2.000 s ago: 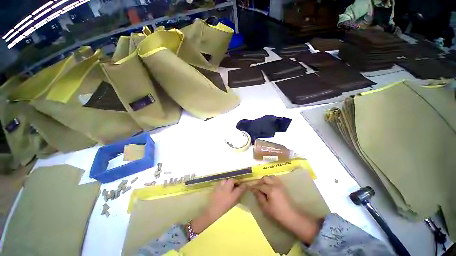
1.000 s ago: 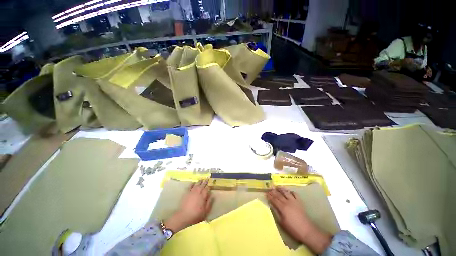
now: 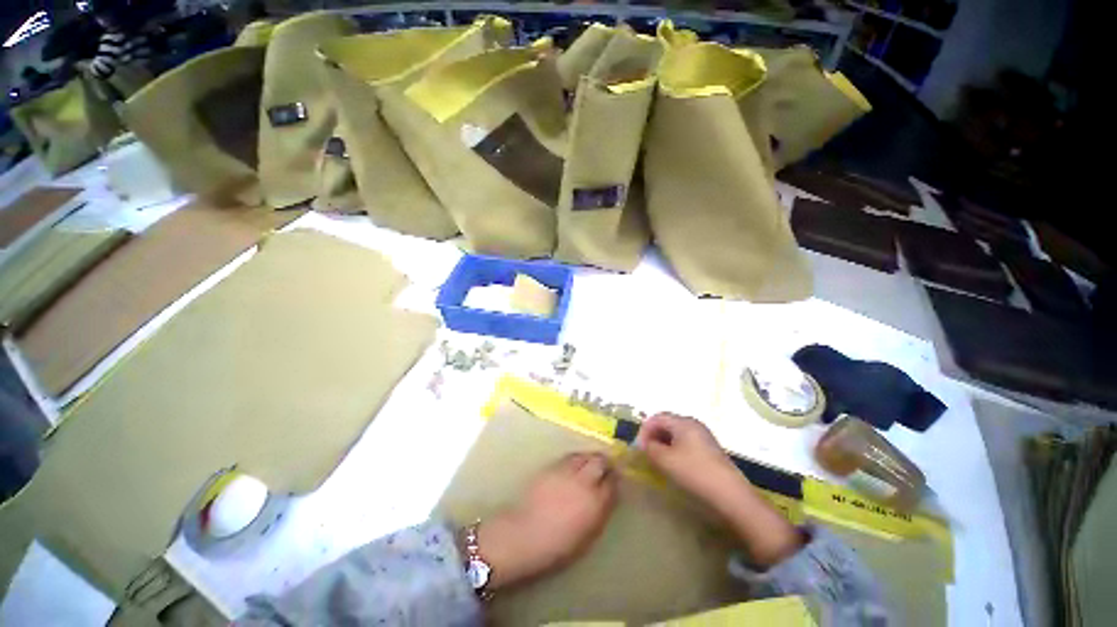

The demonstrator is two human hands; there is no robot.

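Note:
A khaki bag panel (image 3: 521,459) lies in front of me. A long yellow ruler with a black middle section (image 3: 872,505) lies across its top edge, and a yellow piece (image 3: 735,614) shows at the bottom. My left hand (image 3: 566,508), with a watch at the wrist, has its fingertips at the panel's top edge. My right hand (image 3: 692,459) is just right of it, thumb and fingertips together over the ruler. Whether either hand holds a small piece cannot be seen. Tiny grey-olive pieces (image 3: 468,355) lie scattered beyond the panel.
A blue tray (image 3: 505,322) holds pale pieces. A tape roll (image 3: 784,394), dark cloth (image 3: 872,382) and brown bottle (image 3: 872,456) lie at right. Part-made bags (image 3: 723,184) stand at the back. Another tape roll (image 3: 233,505) and khaki panels (image 3: 282,331) are at left, dark panels (image 3: 1004,337) at right.
The view has swung left, and the hammer is out of the picture. My hands have come from apart, flat on the panel, to close together at its edge. The yellow piece shows less.

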